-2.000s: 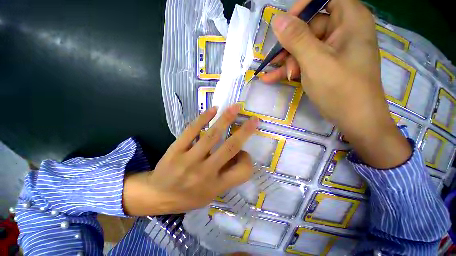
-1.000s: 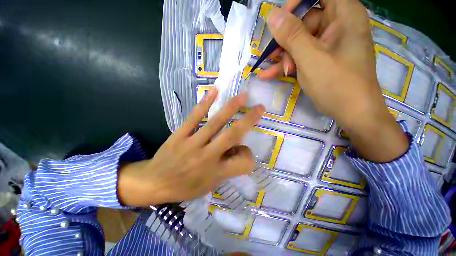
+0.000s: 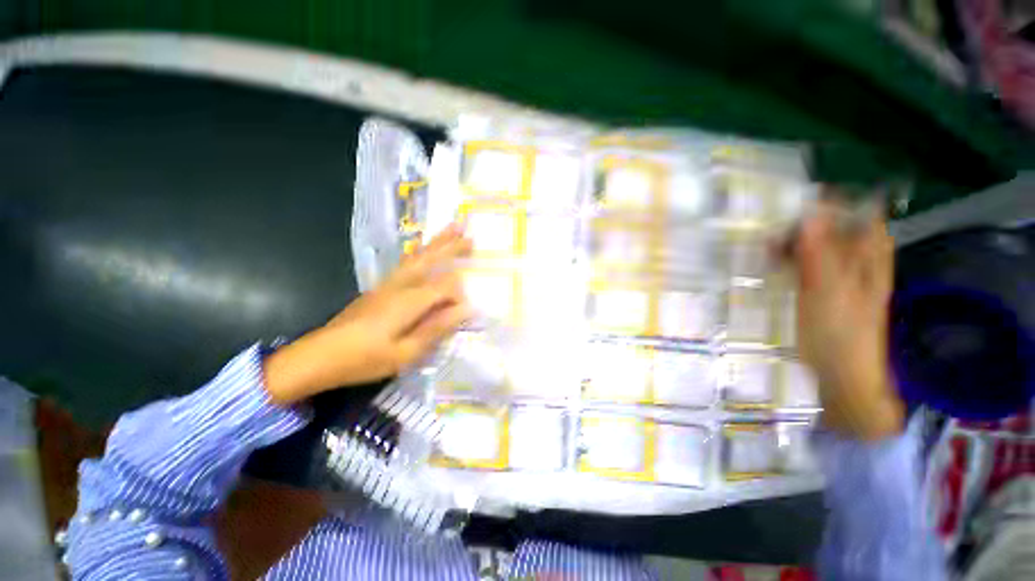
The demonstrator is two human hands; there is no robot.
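Observation:
The blister tray lies on white foam in front of me, overexposed. Phone middle frames with yellow sections sit in its pockets in rows. My left hand rests with its fingertips on the tray's left side, fingers a little apart, nothing seen in it. My right hand is blurred at the tray's right edge. The blur hides whether it holds the tweezers. A clear release liner with dark and pale bars lies at the tray's lower left corner, below my left hand.
The dark glossy worktop spreads to the left. The green conveyor, with a pale edge, runs beyond the tray. A round container with a purple rim stands at the right. Red and white items show at lower right.
The view has pulled back, so the whole tray shows. My right hand has moved from the upper left frames to the tray's right edge. My left hand stays on the left side.

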